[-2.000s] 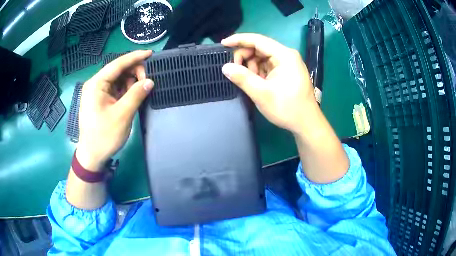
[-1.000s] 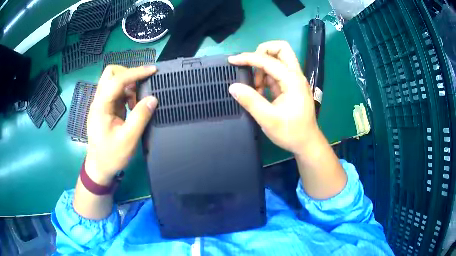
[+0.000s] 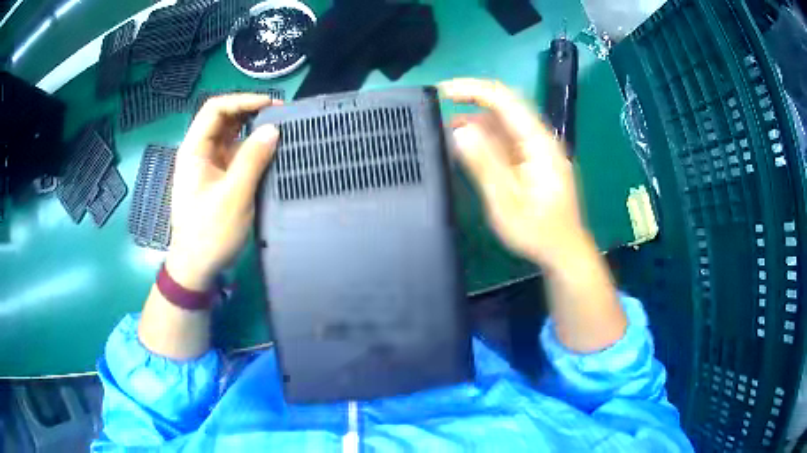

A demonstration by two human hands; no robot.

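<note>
A black housing [image 3: 363,274] stands out in front of my body, its flat face towards me. A slatted vent grille [image 3: 349,152] lies in the opening at its far end. My left hand [image 3: 217,177] grips the housing's upper left corner, thumb on the face near the grille and fingers at the edge. My right hand [image 3: 522,177] is at the upper right edge, blurred, with its fingers apart; the thumb is off the face, and whether the fingertips touch the edge is hard to tell.
Loose grilles [image 3: 152,196] lie on the left of the green bench [image 3: 53,301]. A screw dish [image 3: 272,39] and thin black sheets [image 3: 372,40] lie beyond the housing. An electric screwdriver [image 3: 561,93], a yellow block [image 3: 641,215] and a green crate [image 3: 734,265] are at the right.
The housing has moved slightly up and the grille looks flush in its opening. My right thumb has come off the grille and my right hand has shifted outward.
</note>
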